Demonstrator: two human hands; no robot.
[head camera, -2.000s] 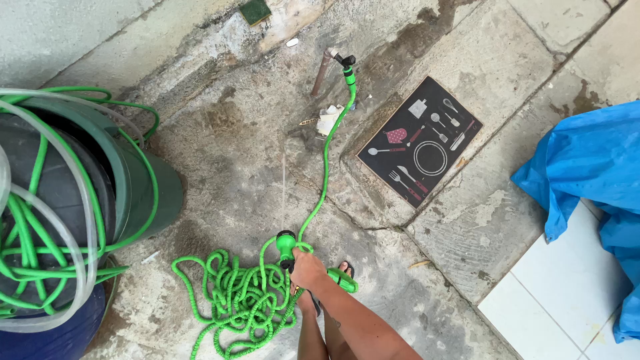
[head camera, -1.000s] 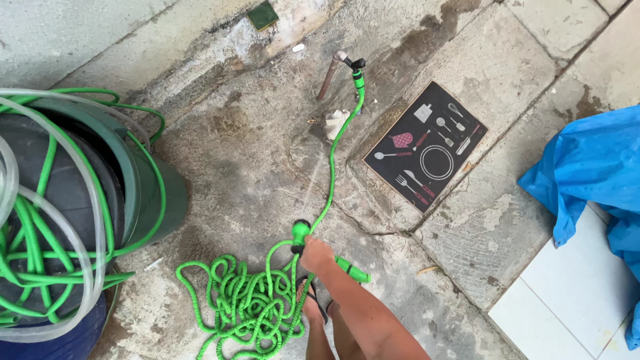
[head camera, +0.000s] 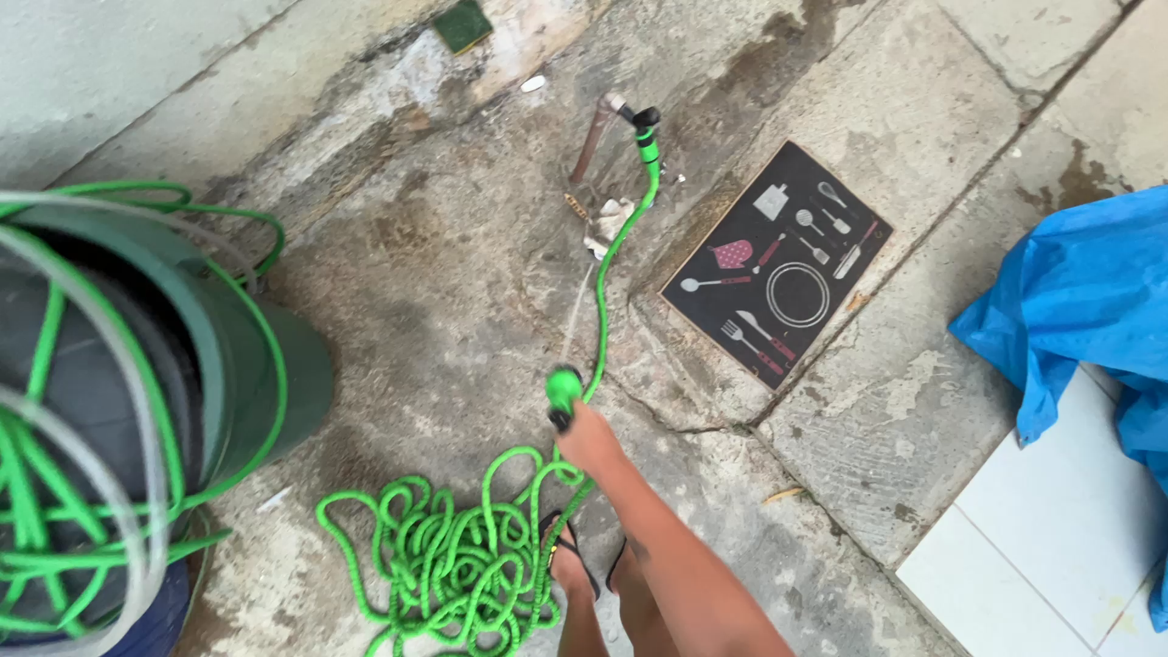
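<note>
My right hand (head camera: 587, 441) is closed on a green and black hose spray nozzle (head camera: 564, 391), above the floor and in front of my feet. A thin stream of water runs from the nozzle's head toward a crumpled whitish thing (head camera: 610, 224) beside a brown pipe (head camera: 589, 146). A green hose (head camera: 602, 306) is joined to the black tap (head camera: 646, 117) by a green and black connector (head camera: 647, 146). More green hose (head camera: 456, 557) lies in a tangled heap left of my sandalled feet. The nozzle's handle is mostly hidden by my hand. My left hand is out of view.
A large green bin (head camera: 292, 383) at the left carries loops of green and clear hose. A black mat (head camera: 776, 265) printed with kitchen utensils lies at the right. A blue sheet (head camera: 1077, 274) partly covers white tiles (head camera: 1022, 547). Cracked concrete steps run diagonally.
The nozzle's head has turned from its earlier angles. A thin stream shows from it now, fainter one second ago. The green part seen earlier right of my hand no longer shows.
</note>
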